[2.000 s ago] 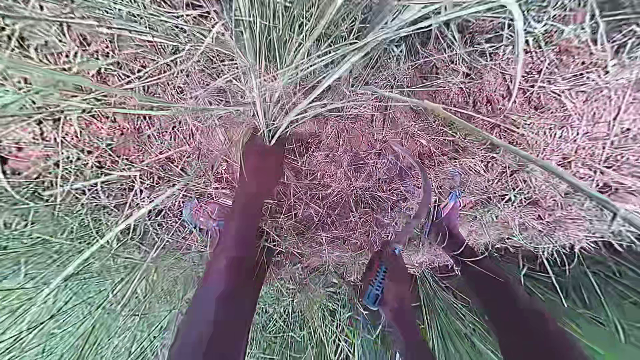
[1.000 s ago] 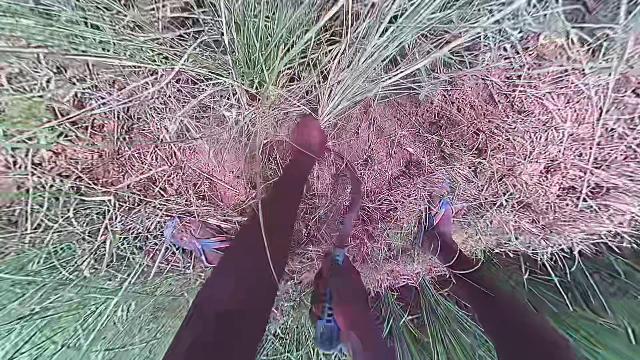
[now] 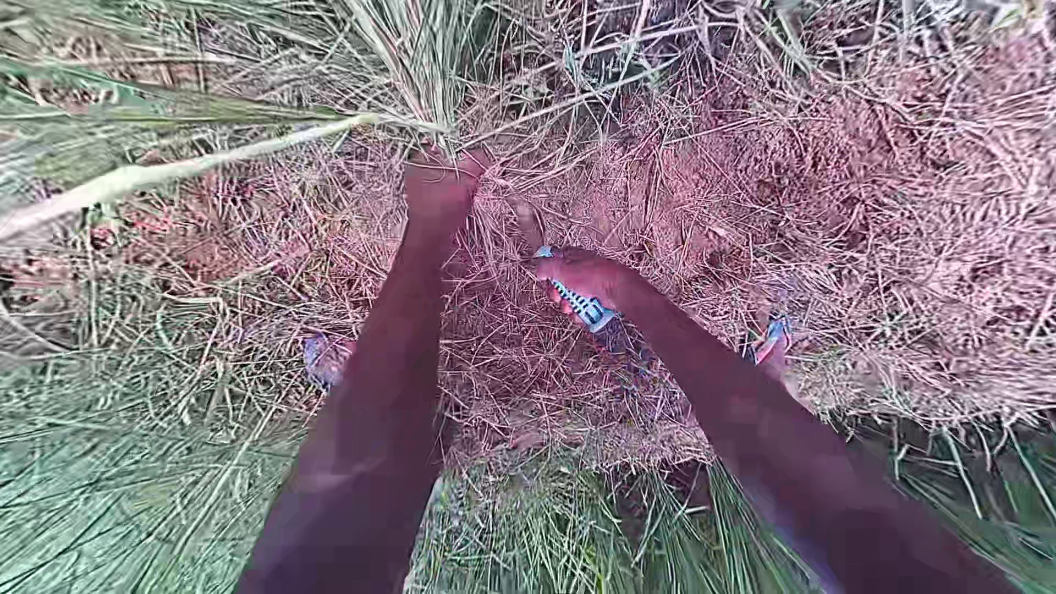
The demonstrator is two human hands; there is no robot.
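My left hand (image 3: 443, 183) is closed around the base of a clump of long grass (image 3: 425, 74), whose blades fan out above it. Lower and to the right, my right hand (image 3: 582, 280) grips the blue and black ribbed handle (image 3: 587, 309) of a sickle. The sickle's curved blade (image 3: 528, 223) points up toward the clump; it is blurred, and its tip cannot be made out among the stalks.
Dry cut straw (image 3: 891, 247) covers reddish soil. A thick pale stalk (image 3: 173, 172) slants in from the left. My feet show at the left (image 3: 326, 359) and right (image 3: 774, 342), in footwear. Green grass (image 3: 561, 528) lies along the bottom.
My right hand has moved up with the sickle, nearer to my left hand. Two seconds ago my left hand also held grass stalks at their base.
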